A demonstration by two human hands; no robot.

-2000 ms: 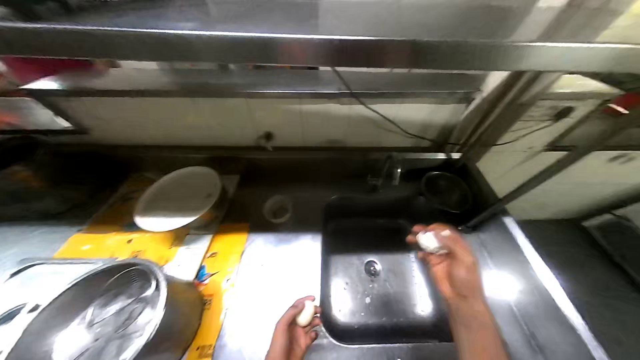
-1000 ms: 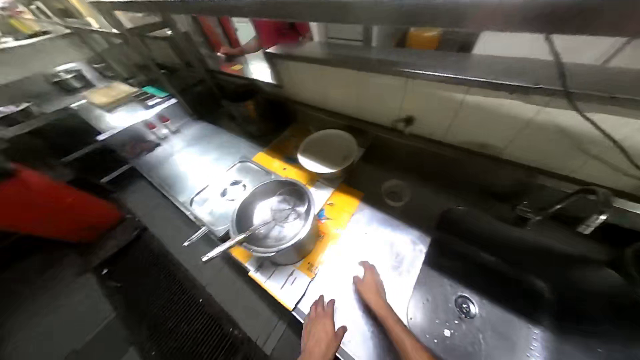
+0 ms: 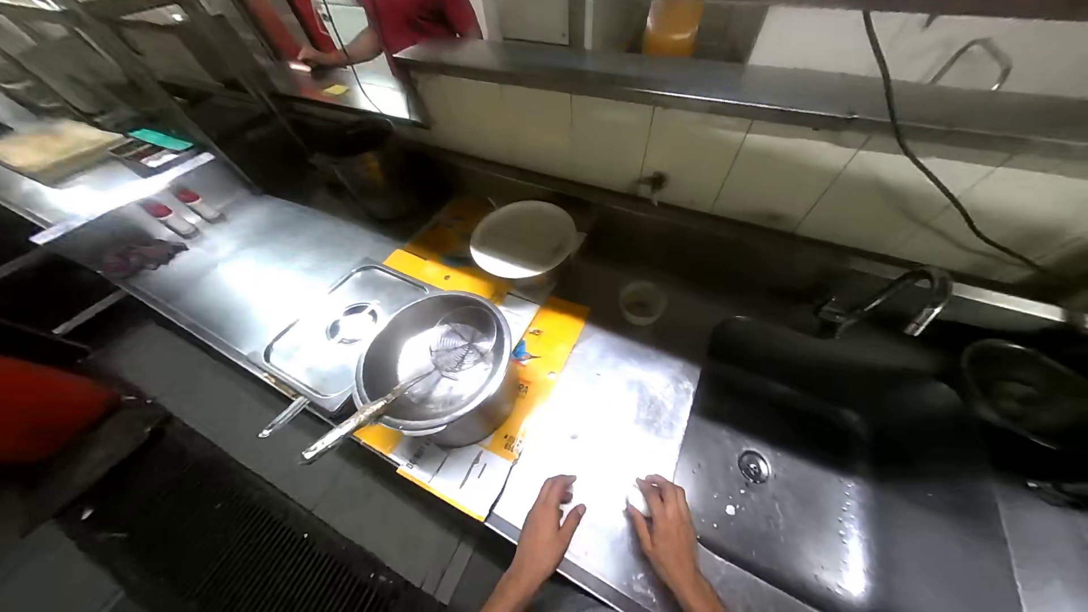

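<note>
My left hand (image 3: 544, 531) is over the bright steel counter (image 3: 629, 391) near its front edge, fingers curled and thumb apart. Glare keeps me from telling whether something small is between them. Just right of it, my right hand (image 3: 669, 531) has its thumb and fingers around a small white rounded object (image 3: 637, 501), mostly hidden by the fingers. To the right of both hands lies the steel sink (image 3: 786, 544), with a drain (image 3: 753, 466) and small white bits inside.
A steel pot (image 3: 476, 416) holding a long-handled skimmer (image 3: 357, 421) stands left on yellow printed sheets (image 3: 552, 331), beside a steel lid (image 3: 319, 340). Behind are a pale round plate (image 3: 523, 238), a small cup (image 3: 643, 303) and a faucet (image 3: 888, 297). A person in red (image 3: 416, 25) is beyond the shelf.
The view has swung left since the first frame. My right hand, over the sink with a white object two seconds ago, is now over the counter beside my left hand.
</note>
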